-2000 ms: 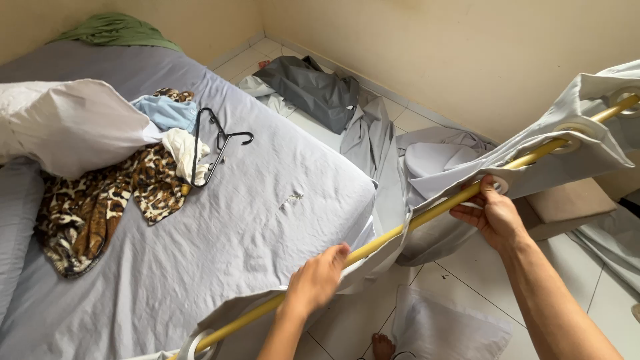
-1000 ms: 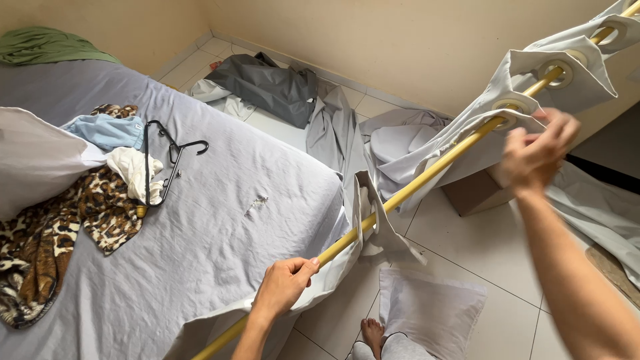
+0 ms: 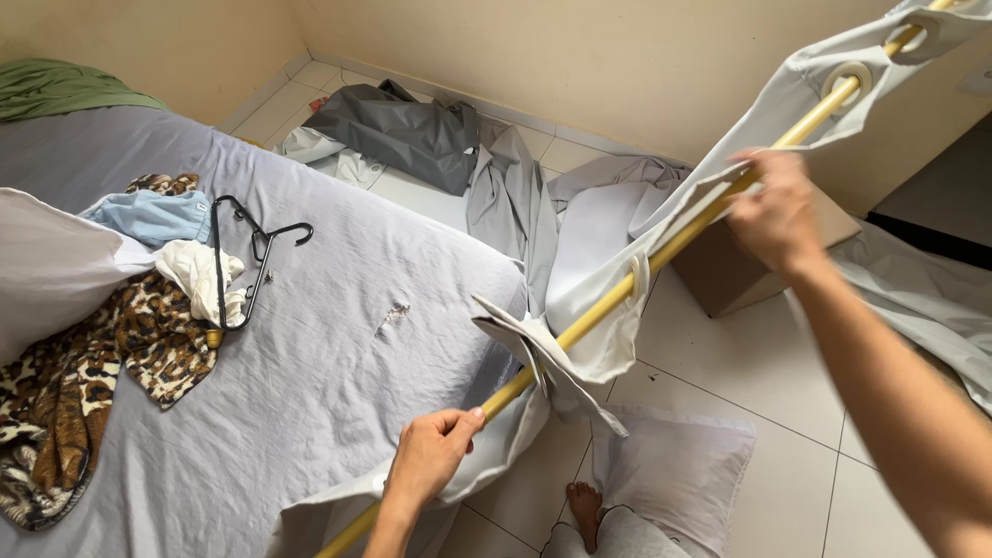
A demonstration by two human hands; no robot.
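A yellow curtain rod (image 3: 601, 310) runs diagonally from the lower middle to the upper right, threaded through the ring eyelets of a white curtain (image 3: 763, 128). Low in the view, my left hand (image 3: 434, 449) is closed around the rod, thumb along its top. My right hand (image 3: 775, 205), a bit blurred, is farther up, at the curtain's top edge against the rod; its fingers seem to pinch the cloth. Between the hands the curtain's header is folded, with an eyelet (image 3: 637, 279) seen nearly edge-on. More of the curtain hangs beneath the rod.
On the left, a bed with a grey sheet (image 3: 325, 372) bears a black hanger (image 3: 267, 263), a leopard-print blanket (image 3: 163, 341) and other cloths. Grey curtains (image 3: 403, 132) lie along the wall. A cardboard box (image 3: 728, 271) and a pillow (image 3: 674, 465) rest on the tiled floor, beside a foot.
My right hand has moved down along the rod since a second ago, with curtain cloth now bunched at it. My left hand still holds the rod.
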